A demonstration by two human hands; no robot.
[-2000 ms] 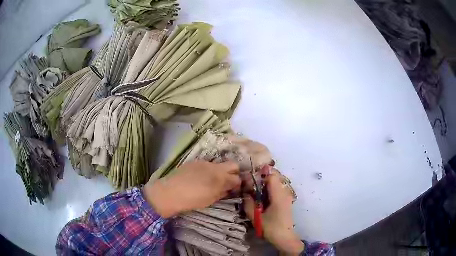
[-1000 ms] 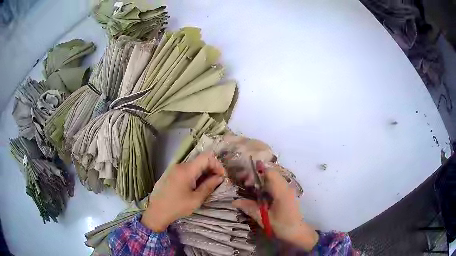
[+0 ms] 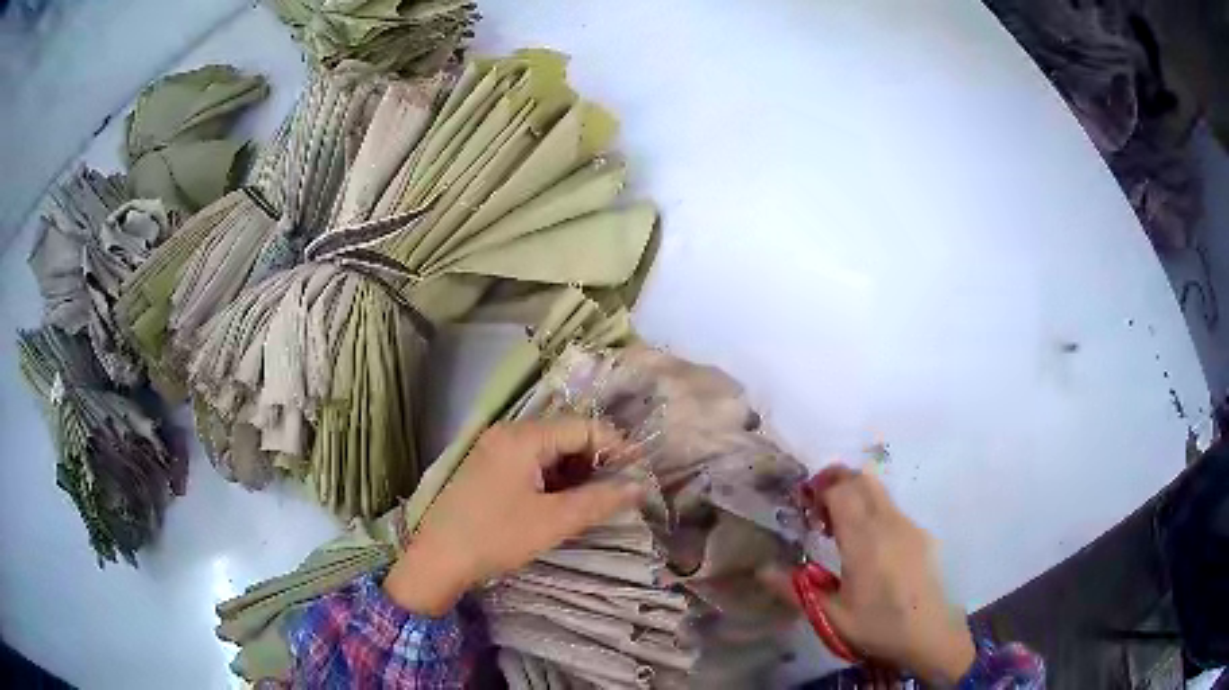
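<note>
The working bundle [image 3: 593, 607] of pinkish-beige and olive cloth layers lies fanned at the near edge, with crumpled grey-beige pieces at its right. My left hand [image 3: 519, 499] lies over the bundle with thumb and fingers at the cloth edges; pale threads show by the fingertips. Whether it pinches cloth is unclear. My right hand [image 3: 876, 573] is right of the bundle and holds the scissors [image 3: 817, 593] by their red handles. The blades are blurred against the cloth and point up and left.
A large tied olive and beige bundle [image 3: 324, 290] lies at left, with a dark tie [image 3: 353, 243] round its middle. Smaller bundles [image 3: 101, 438] lie at the far left and top. Lint [image 3: 879, 454] dots the white table [image 3: 997, 310]. Grey cloth [image 3: 1146, 148] lies beyond the right edge.
My right hand has moved right with the scissors, away from my left hand. My left hand has shifted slightly over the bundle. More of the crumpled cloth shows between my hands.
</note>
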